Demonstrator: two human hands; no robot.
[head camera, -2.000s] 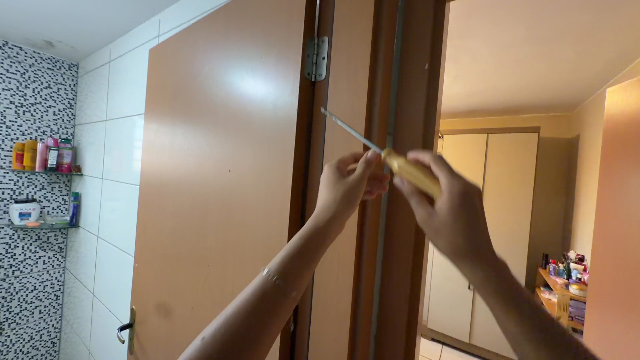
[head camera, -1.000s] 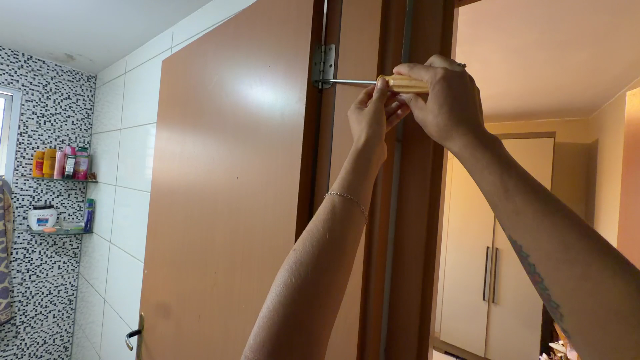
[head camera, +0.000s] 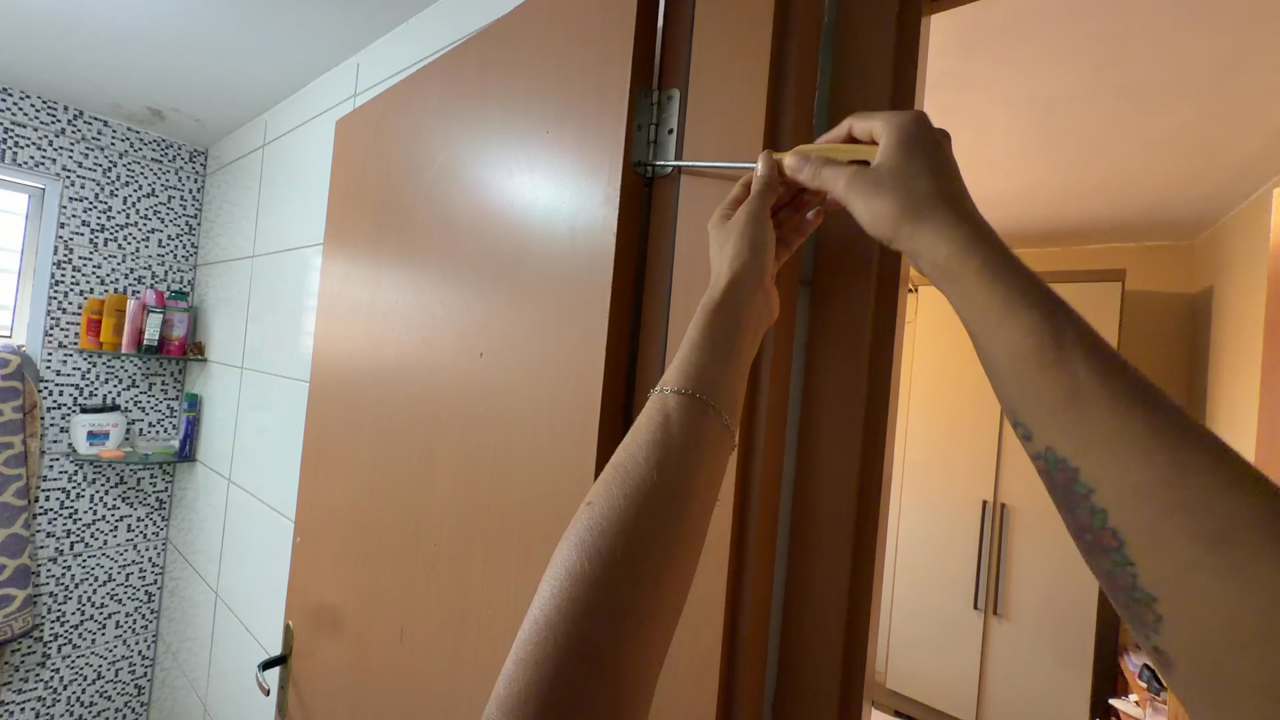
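Note:
My right hand (head camera: 885, 180) grips the yellowish handle of a screwdriver (head camera: 715, 164), whose metal shaft lies level and points left. Its tip meets the lower part of a metal door hinge (head camera: 657, 130), near a screw position; the exact contact is too small to tell. My left hand (head camera: 755, 225) has its fingertips at the front of the handle, where the shaft begins, steadying it. The hinge joins the brown wooden door (head camera: 470, 350) to the door frame (head camera: 840, 420). A thin bracelet circles my left wrist.
The door's lever handle (head camera: 270, 672) is low on the left. Behind the door, glass corner shelves (head camera: 130, 458) hold several bottles and a white jar (head camera: 98, 430). A towel (head camera: 15, 500) hangs at the far left. Through the doorway on the right stands a wardrobe (head camera: 945, 450).
Two seconds ago the screwdriver was tilted, its tip below the hinge and apart from it. Both hands have since risen, bringing the tip to the hinge, where it was one second ago as well.

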